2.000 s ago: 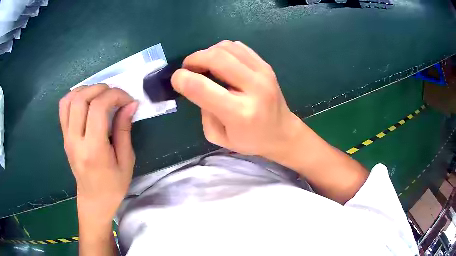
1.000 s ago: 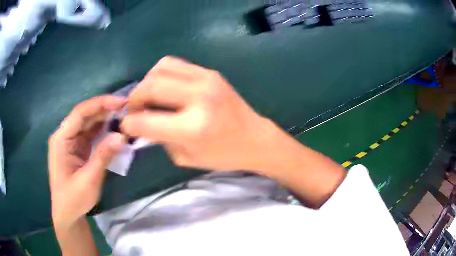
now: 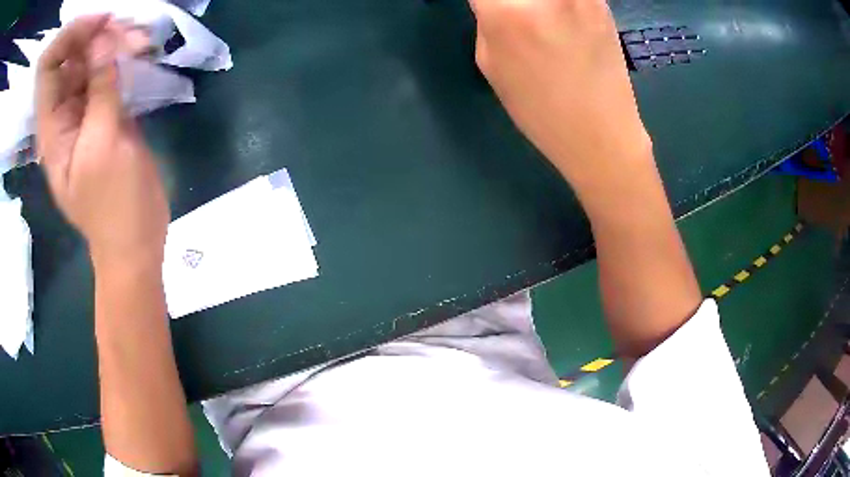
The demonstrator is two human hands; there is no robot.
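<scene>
My left hand (image 3: 98,140) is at the upper left, slightly blurred, with a small white bag (image 3: 154,86) at its fingers, beside the filled bags (image 3: 191,42). My right hand (image 3: 545,28) reaches to the top edge; its fingers are cut off by the frame, so what it holds cannot be seen. A stack of empty white bags (image 3: 244,247) with a small printed triangle lies flat in front of me. Rows of black units (image 3: 664,47) with pale marks stand at the top right, beside my right forearm.
More white bags (image 3: 14,279) lie at the left edge of the dark green bench (image 3: 401,186). Beyond its front edge are a green floor with yellow-black tape (image 3: 746,272), a blue object (image 3: 809,163) and cartons (image 3: 809,415) at right.
My hands have moved apart from working together at a bag. The left went up to the filled bags with the small bag; the right went up and right. The bag stack is uncovered.
</scene>
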